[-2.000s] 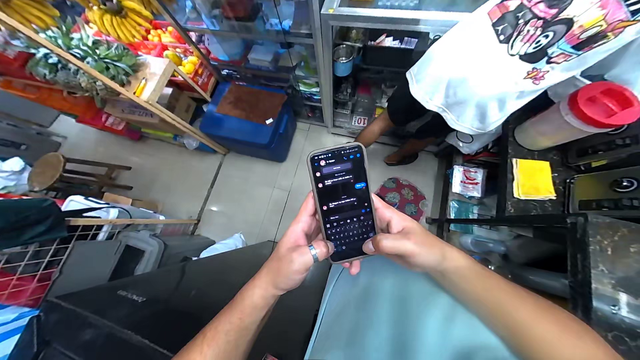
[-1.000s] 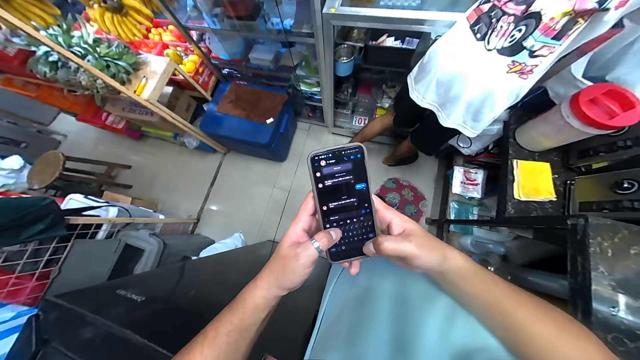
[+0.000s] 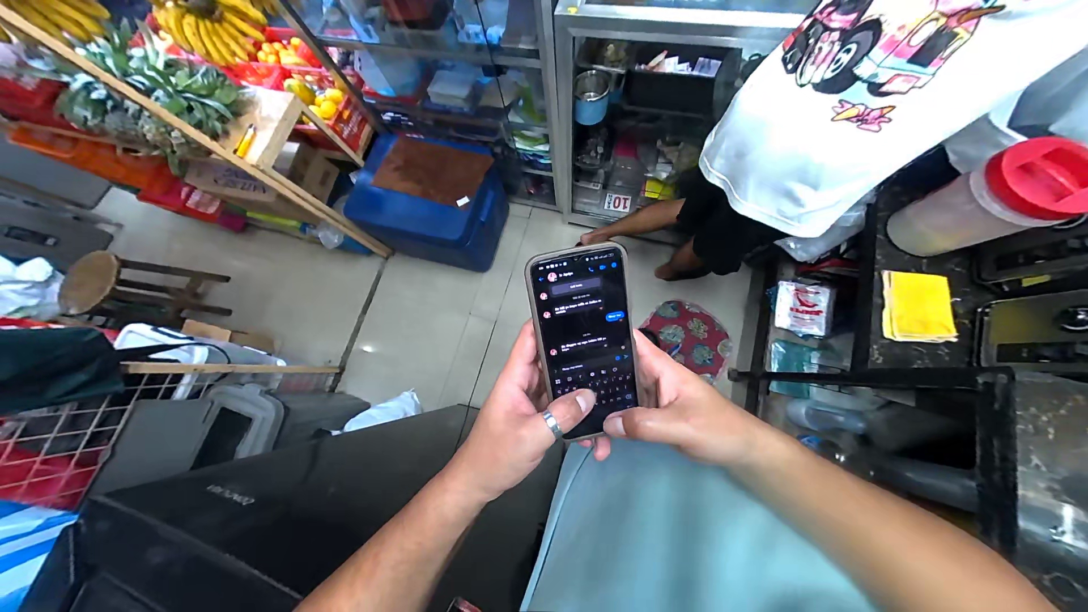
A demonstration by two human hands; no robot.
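Both hands hold a smartphone (image 3: 585, 340) upright in the middle of the view, its dark screen showing a chat and a keyboard. My left hand (image 3: 531, 399) wraps the phone's left edge, with a ring on the thumb and the thumb tip over the keys. On the right edge is my right hand (image 3: 671, 395), its thumb at the lower right corner of the screen. Fingers behind the phone are mostly hidden. Below the hands lies light blue fabric (image 3: 680, 535).
A person in a white printed shirt (image 3: 816, 127) stands ahead at the right. Around are a blue cooler box (image 3: 433, 229), a wooden stool (image 3: 89, 285), a round floral stool seat (image 3: 693, 336), a fruit stand (image 3: 280, 174), a red-lidded pitcher (image 3: 952, 212) and a yellow cloth (image 3: 918, 306).
My left thumb has moved from the phone's lower left edge inward over the keyboard. The person in the white shirt has shifted slightly. The phone stays held in both hands.
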